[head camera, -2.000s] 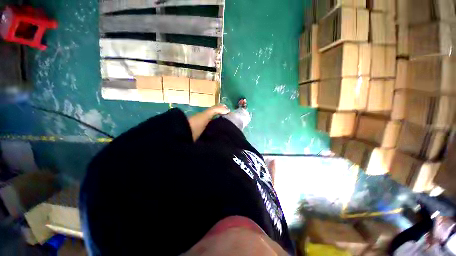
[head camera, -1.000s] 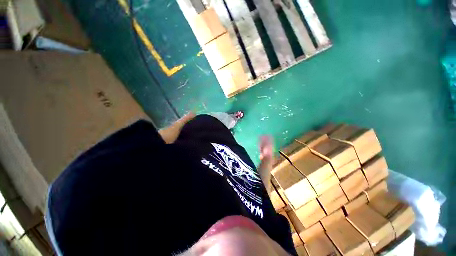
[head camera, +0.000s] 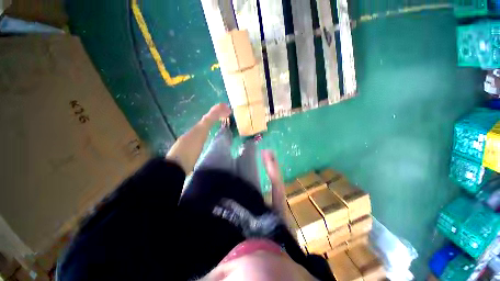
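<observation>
Small brown cartons (head camera: 244, 85) stand in a short row on the near-left edge of the weathered wooden pallet (head camera: 280, 71). My left hand (head camera: 219, 112) is just left of the row's near end, with no carton in it. My right hand (head camera: 270, 160) is below the pallet over the green floor, blurred, holding nothing I can see. A block of stacked small cartons (head camera: 329, 211) stands at the lower right, beside my right forearm.
Large flat cardboard marked K16 (head camera: 60, 131) lies at left. A black cable (head camera: 143, 77) and yellow floor line (head camera: 153, 44) run near it. Green crates (head camera: 471, 222) line the right side. Clear plastic (head camera: 396, 244) lies beside the carton block.
The view has turned from the earlier carton stacks. In the last second, the pallet row has come closer, my left hand has moved up beside it, and my right hand has moved slightly left.
</observation>
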